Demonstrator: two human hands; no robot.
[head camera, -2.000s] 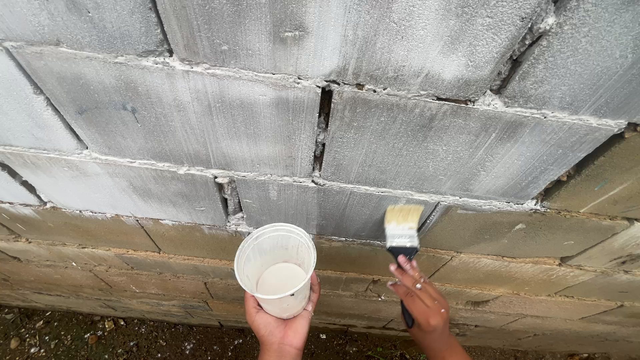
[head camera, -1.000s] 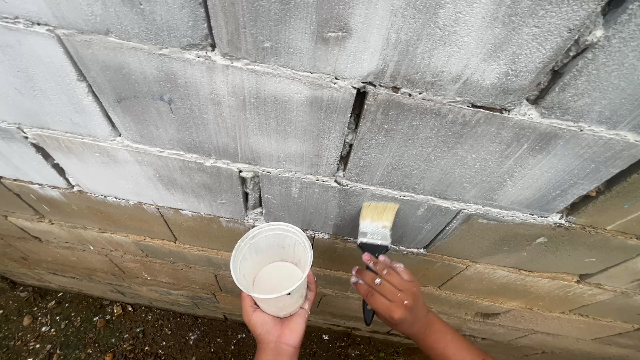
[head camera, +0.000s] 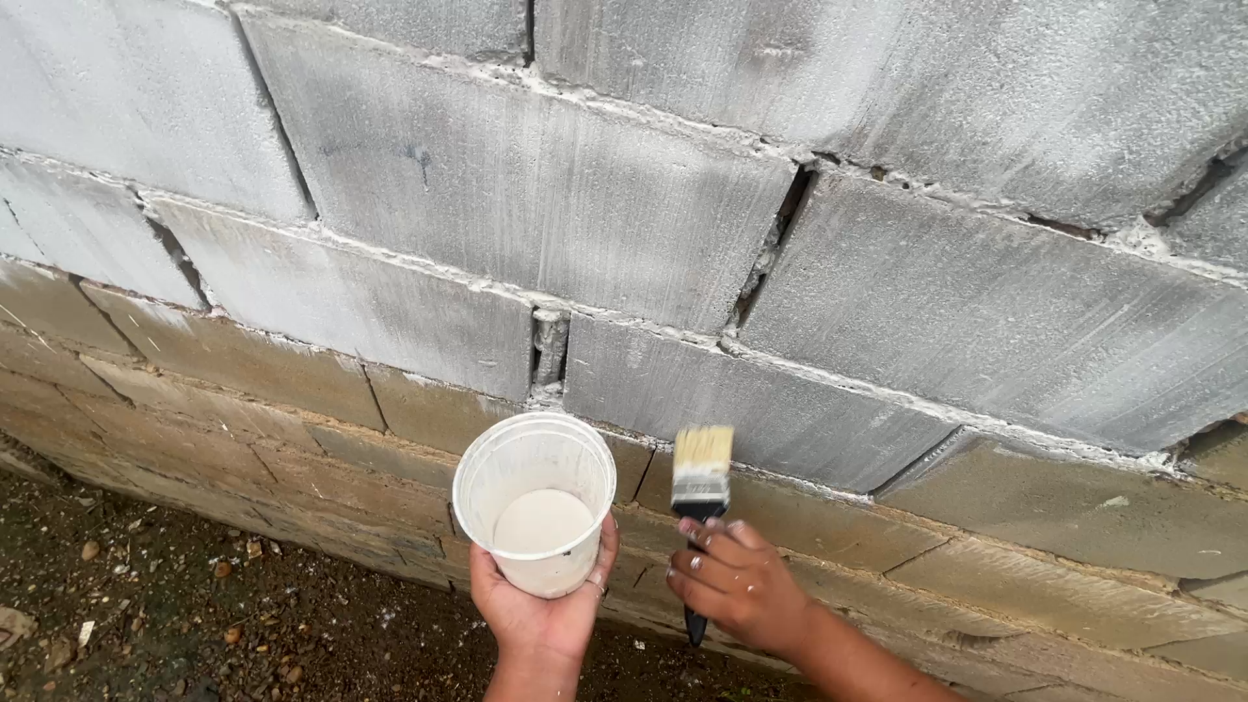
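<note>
A white plastic tub (head camera: 534, 502) with pale liquid paint (head camera: 544, 524) in its bottom sits in my left hand (head camera: 546, 619), the fingers and thumb around its lower sides. To the right, my right hand (head camera: 741, 585) grips the black handle of a paintbrush (head camera: 701, 478), whose pale bristles point up towards the concrete block wall (head camera: 760, 400). White specks dot the fingers of my right hand. The bristles are close to the lower edge of a whitened block; whether they touch it, I cannot tell. Upper blocks look white to grey, while the lower courses (head camera: 429, 409) are brown.
Rough mortar joints run between the blocks, with open vertical gaps (head camera: 770, 244), one of them (head camera: 549, 351) just above the tub. Brown soil with small stones (head camera: 195, 604) lies along the foot of the wall at the lower left.
My right hand has moved left with the paintbrush, closer to the tub. My left hand still holds the tub. The view has shifted along the wall.
</note>
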